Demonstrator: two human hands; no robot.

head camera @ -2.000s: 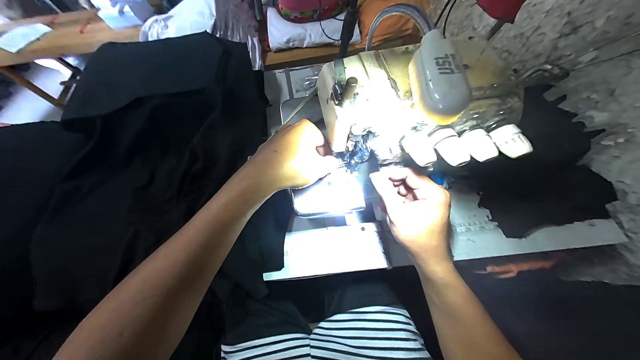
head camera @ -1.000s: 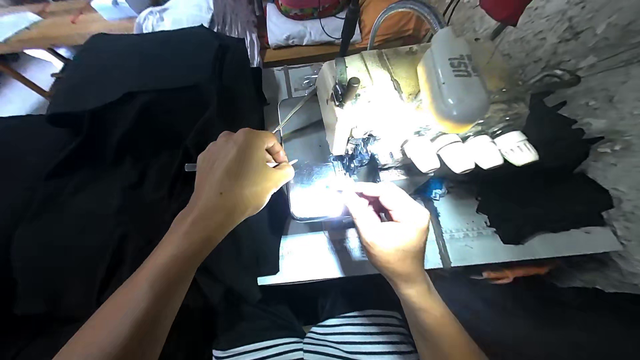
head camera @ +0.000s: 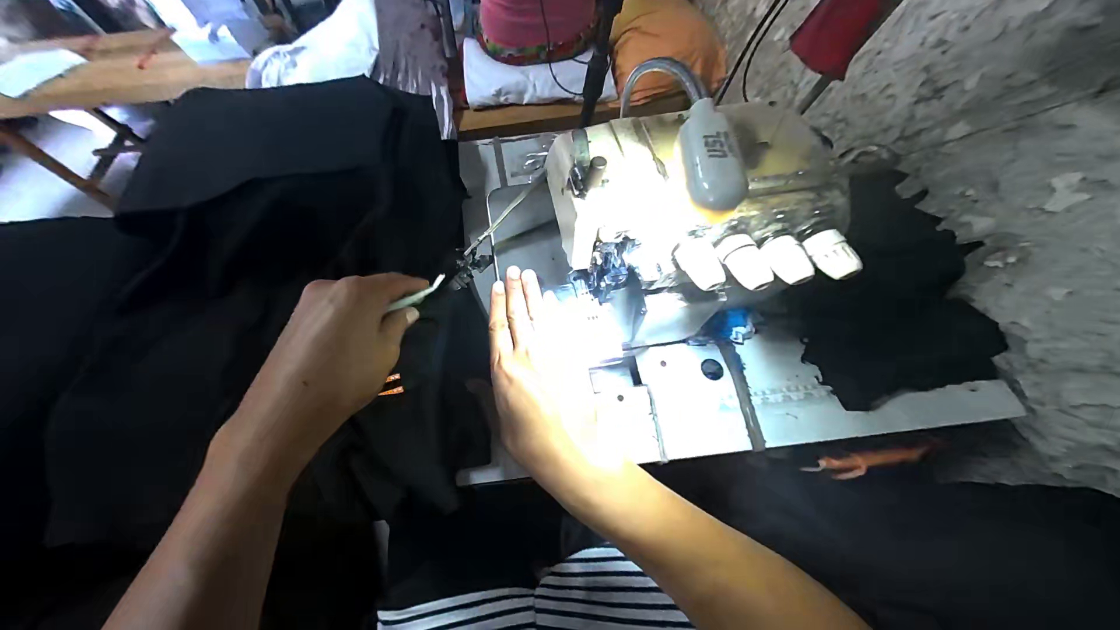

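Observation:
A small pale, slim tool (head camera: 415,297), perhaps tweezers, is pinched between the thumb and fingers of my left hand (head camera: 346,337), over the black cloth (head camera: 271,219). Past its tip, a dark metal part (head camera: 470,269) shows at the cloth's edge. My right hand (head camera: 542,359) lies flat, fingers stretched forward, on the plate left of the sewing machine (head camera: 612,175), an overlock type by its look. I see nothing held in it. Glare from the lamp (head camera: 713,162) hides the needle area and part of that hand. White knobs (head camera: 744,261) line the machine's front.
Black cloth pieces (head camera: 901,306) lie right of the machine, beside a rough wall (head camera: 1067,262). An orange-handled tool (head camera: 875,461) is below the table's front edge (head camera: 919,418). A wooden table (head camera: 131,74) with white cloth stands behind at left.
My right hand has gone from bent fingers near the needle area to lying flat, further left. My left hand was by the needle area two seconds ago and is now over the black cloth.

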